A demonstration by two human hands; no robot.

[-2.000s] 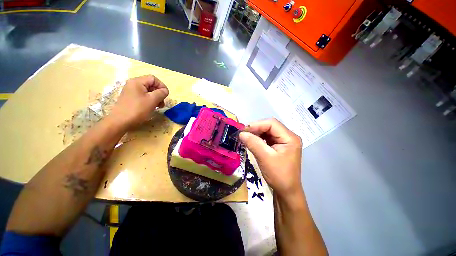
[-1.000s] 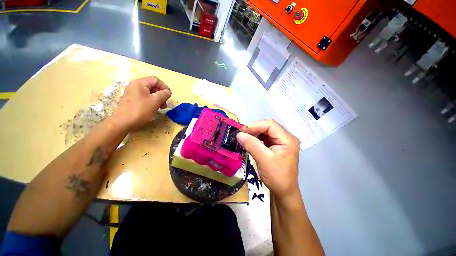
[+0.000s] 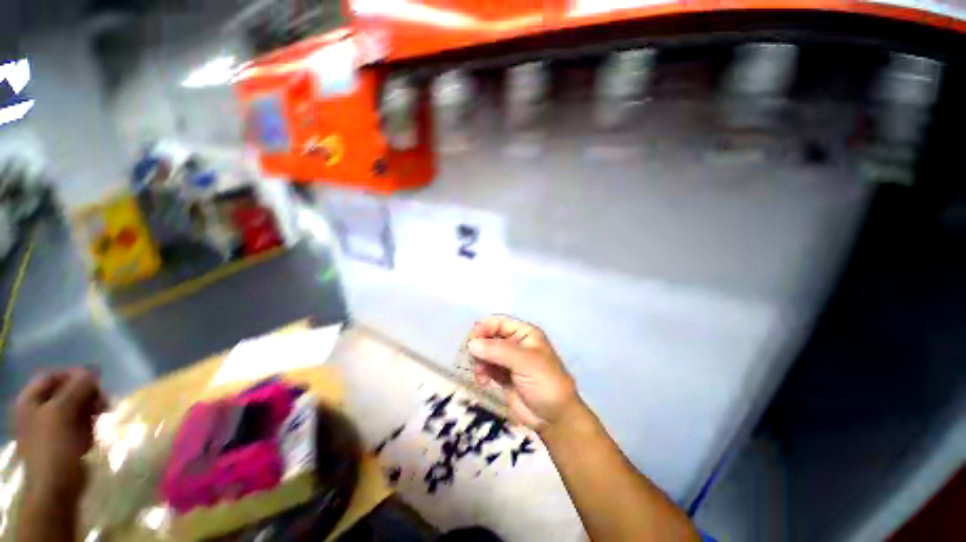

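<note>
The frame is blurred. My right hand (image 3: 519,368) is raised over the pale ledge with its fingertips pinched; a faint thin part may show at them, too blurred to be sure. My left hand (image 3: 61,418) is at the left edge with curled fingers; its contents are hidden. The pink block (image 3: 207,455), with a dark insert (image 3: 250,423) in its top, sits on the cream base block (image 3: 249,512) between my hands. The dark round base (image 3: 341,466) shows under and beside them.
Small black pieces (image 3: 455,439) lie scattered on the pale ledge (image 3: 392,365). Hanging clips (image 3: 625,90) run in a row under the orange cover (image 3: 593,13). An orange control box (image 3: 328,127) and posted sheets (image 3: 450,249) are on the grey machine wall.
The view has swung right and up, bringing in the clip row and scattered black pieces. My right hand has left the pink block's insert and moved right, over the ledge.
</note>
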